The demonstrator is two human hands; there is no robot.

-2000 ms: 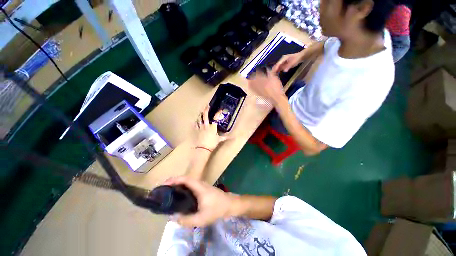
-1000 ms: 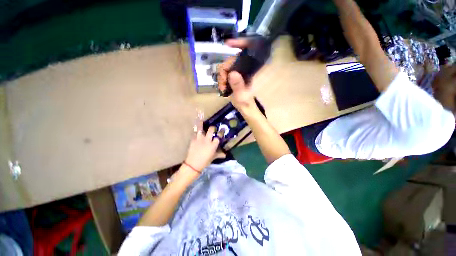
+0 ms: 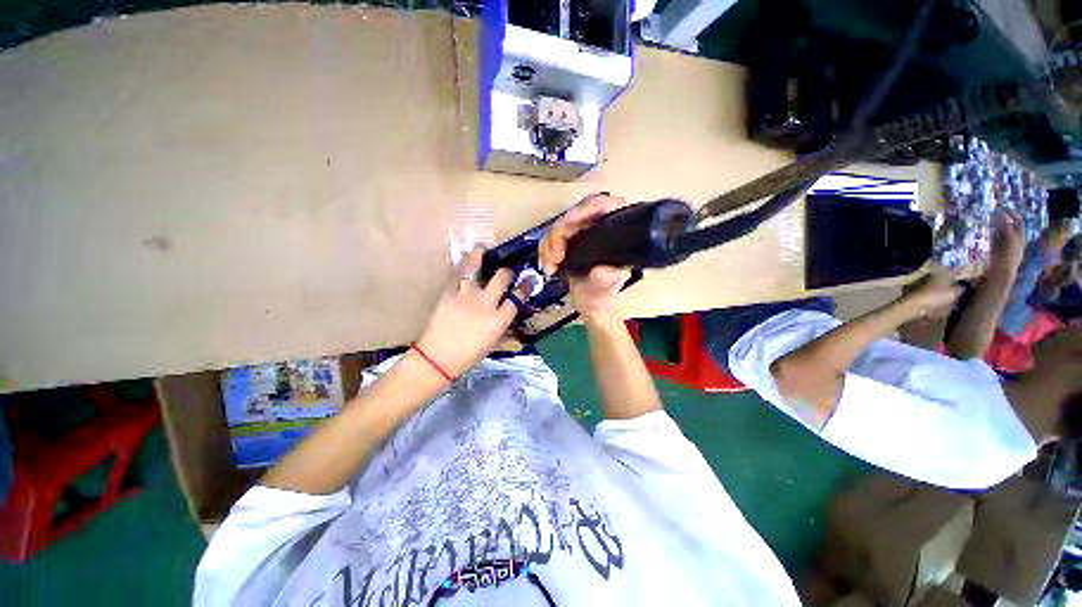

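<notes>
A black housing (image 3: pixel 549 311) lies at the front edge of the bench, with a silver-white round component (image 3: pixel 529 282) inside it. My left hand (image 3: pixel 472 311) rests on the left end of the housing, fingers over its inside near the round component. My right hand (image 3: pixel 593 255) is closed around a thick black electric screwdriver (image 3: pixel 627 234), held over the housing. The screwdriver's tip and part of the housing are hidden behind my hand and the tool.
A blue and white screw feeder (image 3: pixel 540 77) stands behind the housing. Black housings (image 3: pixel 789 101) and a dark sheet (image 3: pixel 845 237) lie right. A neighbouring worker (image 3: pixel 902 385) sits right, near silver-white modules (image 3: pixel 982 196). A red stool (image 3: pixel 679 356) stands below. A cable runs right from the screwdriver.
My right hand has brought the screwdriver from beside the feeder down over the housing. My left hand stays on the housing. The view has shifted, and the neighbour's arm now reaches toward the modules.
</notes>
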